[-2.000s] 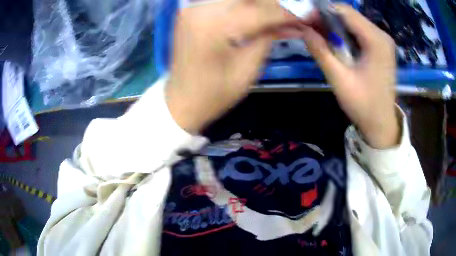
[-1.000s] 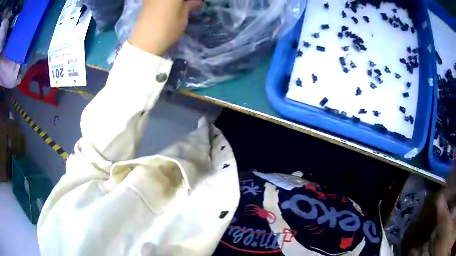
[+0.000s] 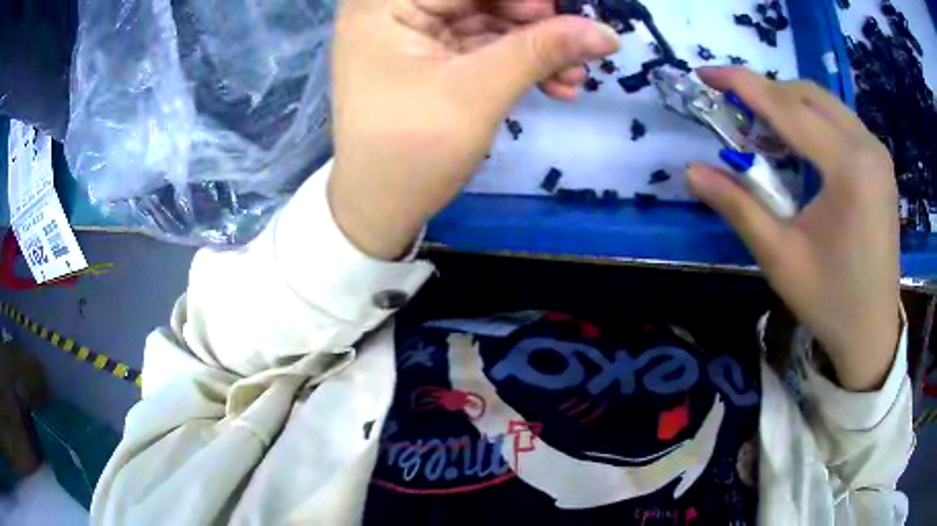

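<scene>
My left hand (image 3: 442, 92) is over the left part of the blue main tray (image 3: 616, 221), thumb and fingers closed on a black moulded shot (image 3: 649, 31), which reaches right from the fingertips. My right hand (image 3: 812, 175) holds the side cutters (image 3: 735, 139), with white handles and blue accents. Their silver jaws are at the lower end of the shot; whether they touch it is hard to tell. Small black moulded parts (image 3: 638, 129) lie scattered on the white tray liner (image 3: 575, 144) below the hands.
A crumpled clear plastic bag (image 3: 205, 123) lies left of the tray. A printed label (image 3: 43, 205) hangs at the far left. A second tray at the right holds a dense heap of black pieces (image 3: 892, 103). The green bench edge runs below the trays.
My left hand has come from the plastic bag back over the main tray with a black shot. My right hand has come up from the lower right with the side cutters. The view has turned.
</scene>
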